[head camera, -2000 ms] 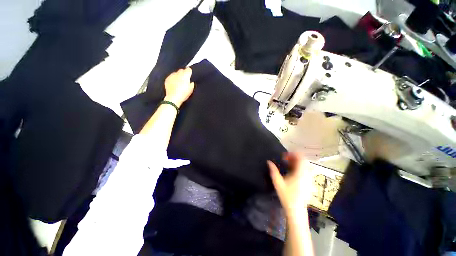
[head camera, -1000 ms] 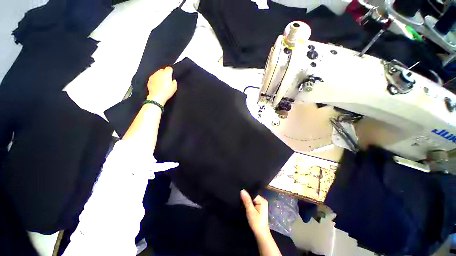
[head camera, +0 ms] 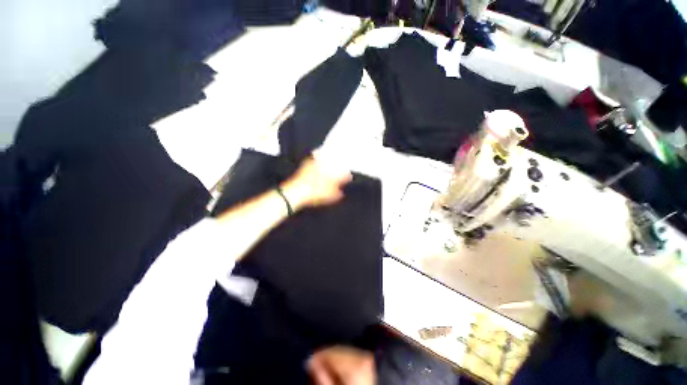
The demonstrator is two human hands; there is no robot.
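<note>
A black cloth panel [head camera: 324, 248] lies over the table's front edge and the wearer's lap, left of the machine needle area. My left hand [head camera: 320, 183], with a dark bracelet at the wrist, is closed at its upper edge; the fingers are blurred. My right hand [head camera: 343, 366] is low at the bottom edge, blurred and partly cut off, by the panel's lower end; its grip cannot be made out. The white sewing machine [head camera: 557, 203] stands right of the panel, and no cloth lies under its needle.
Large dark panels [head camera: 113, 195] cover the left side. A narrower black piece [head camera: 320, 98] and a black stack [head camera: 437, 98] with a white scrap lie behind. A dark heap [head camera: 572, 350] is at the lower right. Another machine stands at the back.
The view has shifted, so the machine sits lower and further right. The panel has come away from the machine bed to the left. My right hand has moved down and left.
</note>
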